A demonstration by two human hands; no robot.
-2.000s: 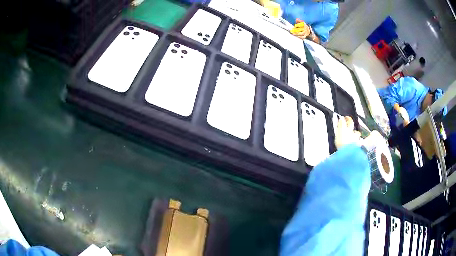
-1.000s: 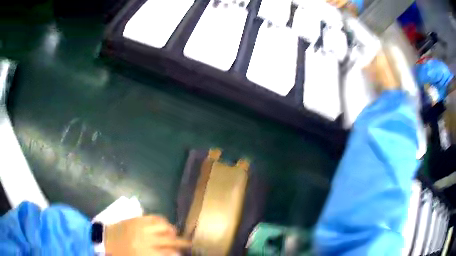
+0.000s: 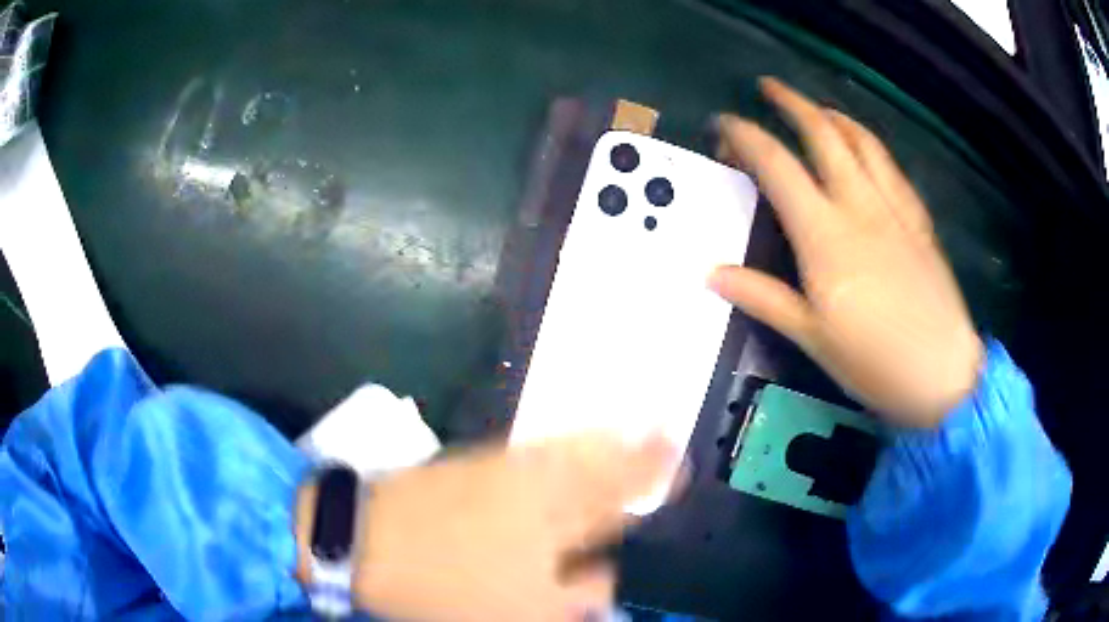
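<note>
A white smartphone lies back side up over the dark holding fixture, camera rings at the far end. One tan tab shows above it. My left hand is blurred and lies over the phone's near end; its fingertips are unclear. My right hand is at the phone's upper right, fingers spread, with the thumb tip at its right edge. The mint-green template lies right of the phone, its right end hidden by my right sleeve.
A white liner strip runs down the left side to my left sleeve. A white folded piece lies beside my left wrist. Dark tray edges are at the upper right. The dark green mat is worn and scuffed.
The view has turned down to the fixture, which was empty and now has a phone over it. My right hand has come from the phone tray to the fixture. My left hand has moved to the phone's near end.
</note>
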